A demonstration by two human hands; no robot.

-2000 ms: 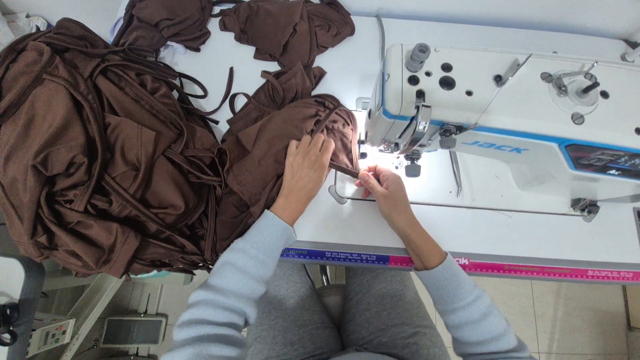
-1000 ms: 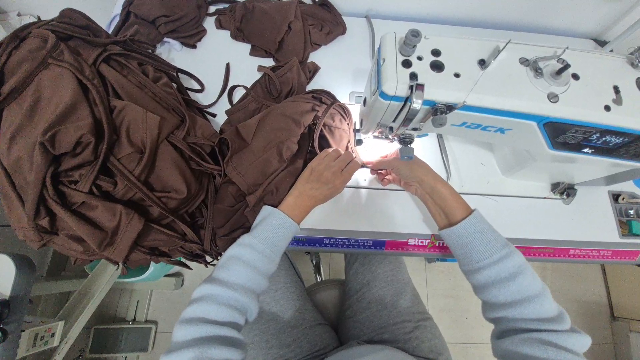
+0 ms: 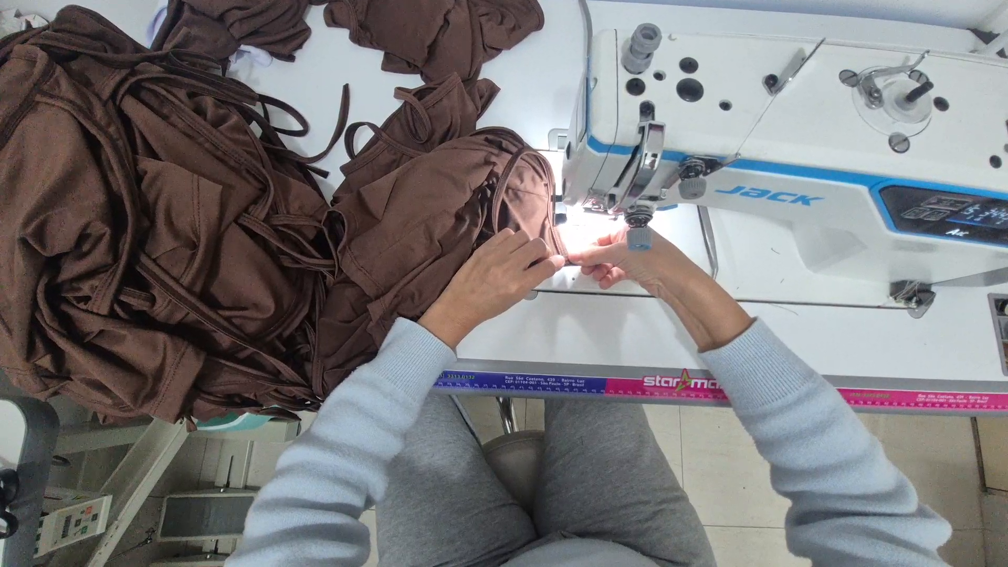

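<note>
A brown fabric garment (image 3: 425,213) with thin straps lies on the white table, left of a Jack sewing machine (image 3: 756,173). My left hand (image 3: 500,276) rests on the garment's right edge and pinches its narrow border. My right hand (image 3: 622,260) meets it at the fingertips, thumb and forefinger closed on the same edge, just in front of the lit needle area. The machine's head partly covers the needle, and its lower knob (image 3: 639,238) overlaps my right hand in the view.
A big heap of brown garments (image 3: 157,228) fills the table's left side and hangs over its front edge. More brown pieces (image 3: 441,31) lie at the back. A printed measuring strip (image 3: 567,385) runs along the front edge, and a thread stand (image 3: 898,98) tops the machine.
Two seconds ago my right hand was lower and clear of the machine's head; it has since moved up beneath the knob. Both hands stay at the garment's edge.
</note>
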